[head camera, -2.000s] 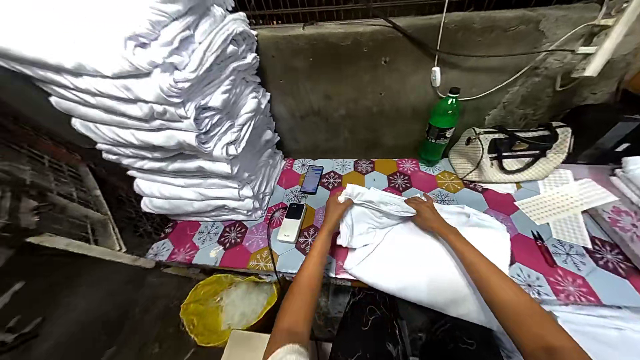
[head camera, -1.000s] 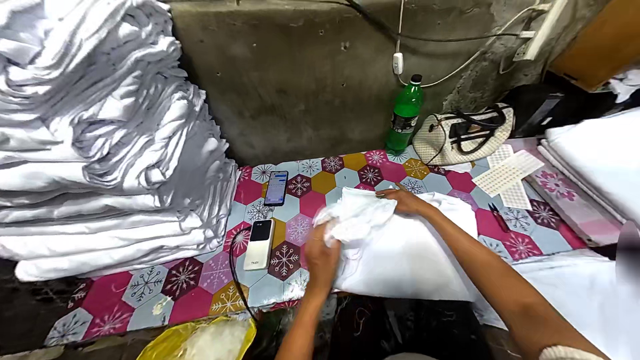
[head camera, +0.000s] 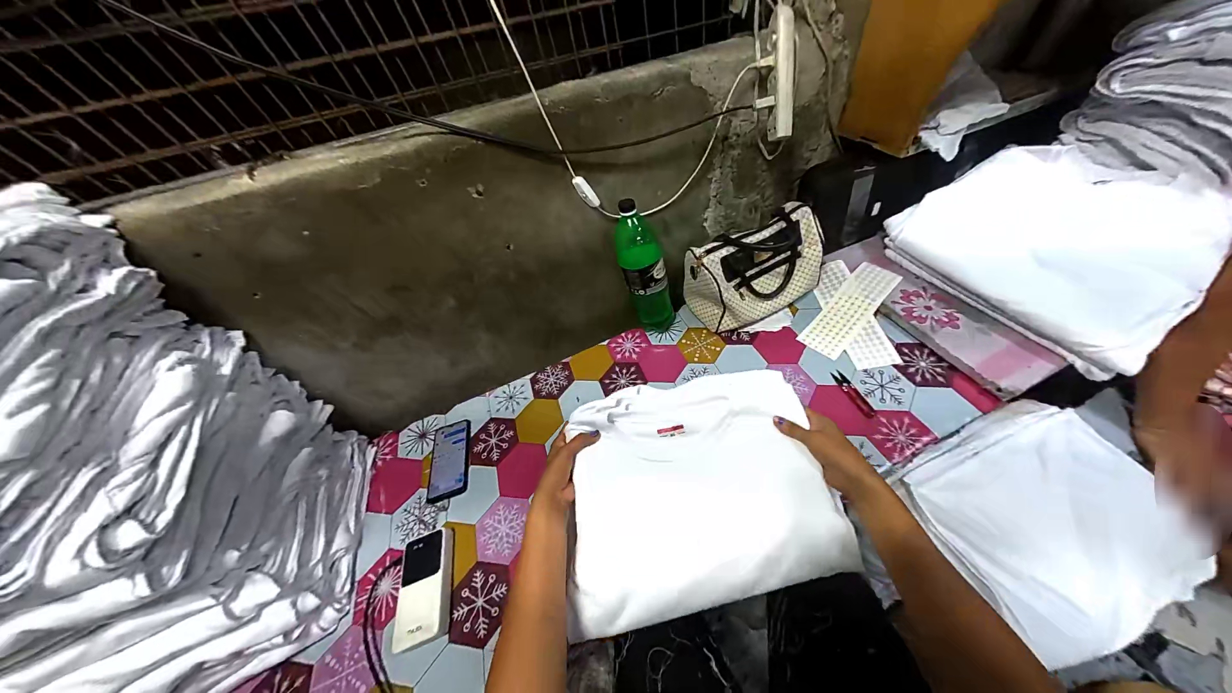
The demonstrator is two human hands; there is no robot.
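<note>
A folded white T-shirt point(head camera: 712, 510) with a small red neck label lies at the near edge of the patterned table. My left hand point(head camera: 561, 472) grips its left side, thumb on top near the collar. On the opposite side my right hand point(head camera: 828, 450) holds the shirt with its thumb on top and the other fingers underneath, hidden. To the left of the shirt are a smartphone point(head camera: 449, 462) and a white power bank point(head camera: 423, 589) with a dark cable. Small red-and-black thread snips point(head camera: 853, 394) lie beyond my right hand.
A tall pile of white garments point(head camera: 173, 462) stands at left. Against the concrete wall point(head camera: 385, 279) are a green bottle point(head camera: 644, 269) and a handbag point(head camera: 756, 269), with sticker sheets point(head camera: 849, 313) beside them. Folded white cloth point(head camera: 1059, 250) lies at right, near another person's blurred arm point(head camera: 1179, 414).
The shirt was bunched between my hands; it now lies smooth and folded, collar facing up. My hands have moved apart to its two sides. Another person's arm has come into view at right.
</note>
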